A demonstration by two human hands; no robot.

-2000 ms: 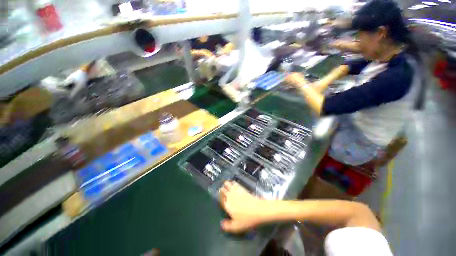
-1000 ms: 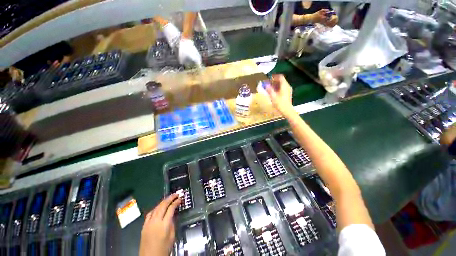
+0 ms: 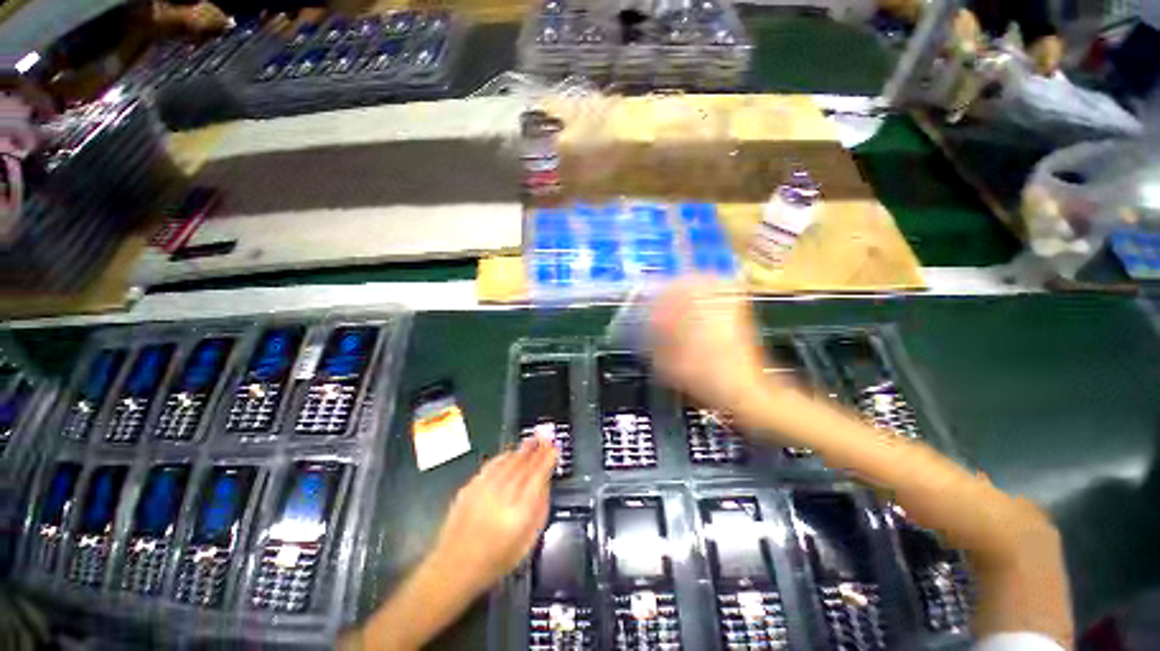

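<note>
A clear blister tray (image 3: 586,483) holds black keypad phones with dark or glare-whitened screens, no blue visible. My left hand (image 3: 506,493) is at the tray's left side, fingertips on the keys of the upper-left phone (image 3: 546,392); its grip cannot be told. My right hand (image 3: 700,337) is blurred above the tray's back edge, with a pale, partly clear thing (image 3: 630,318) at its fingers, too blurred to name. A white and orange squeegee card (image 3: 440,436) lies on the green bench left of this tray.
Another tray (image 3: 392,382) at left holds phones with blue screens. Behind, blue-printed film sheets (image 3: 604,244) and a white bottle (image 3: 785,219) are on the tan board (image 3: 865,242), a darker bottle (image 3: 541,153) beyond. A plastic bag (image 3: 1075,191) is at far right. More trays stand at the back.
The view has turned left, showing more of the left tray. My right hand has come back from beside the white bottle to above the tray. My left hand stays at the upper-left phone.
</note>
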